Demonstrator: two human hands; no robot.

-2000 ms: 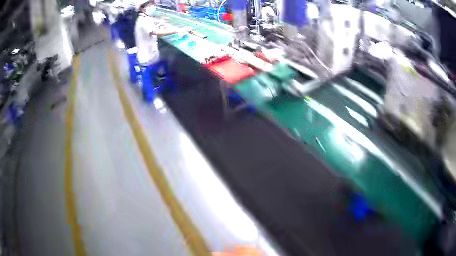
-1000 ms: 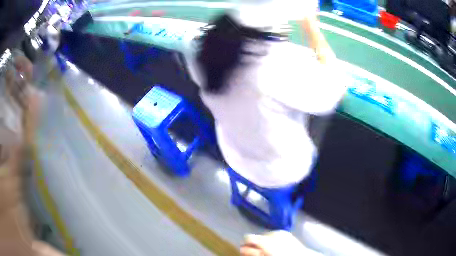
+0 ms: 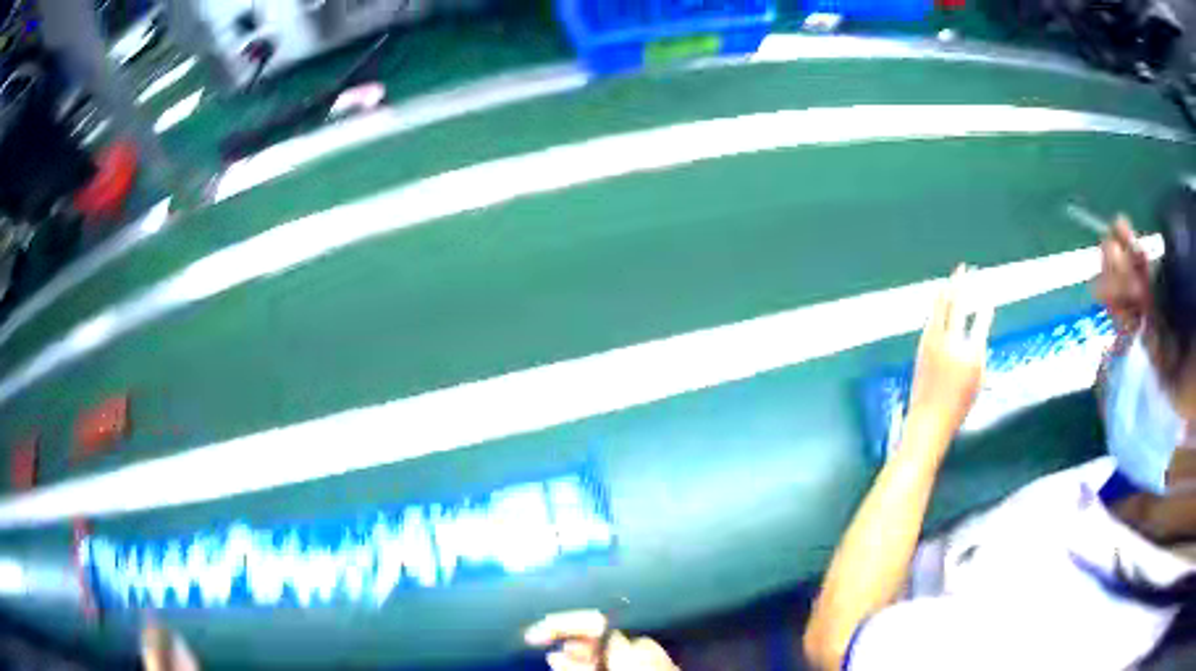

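Note:
A long blue film strip (image 3: pixel 354 544) with strong white glare lies on the near side of the green bench. A thin reddish edge stands at its left end. My left hand (image 3: pixel 168 646) is a small blurred piece at the bottom edge, below the left part of the film. My right hand (image 3: pixel 597 642) is at the bottom centre, just below the film's right end, cut off by the edge. Its fingers look curled, and whether it holds anything is unclear. Neither hand visibly touches the film.
A seated person's forearm (image 3: pixel 898 511) reaches over the bench at right, near another blue film (image 3: pixel 1049 344); their other hand holds a slim tool. White strips (image 3: pixel 590 383) run lengthwise. Two reddish-brown blocks (image 3: pixel 102 422) lie at left. A blue bin (image 3: pixel 669 29) is beyond, a red item at far left.
The view has swung from the aisle and stools to the bench top, with the film close in front. The seated person is now at the right. Both my hands show at the bottom edge.

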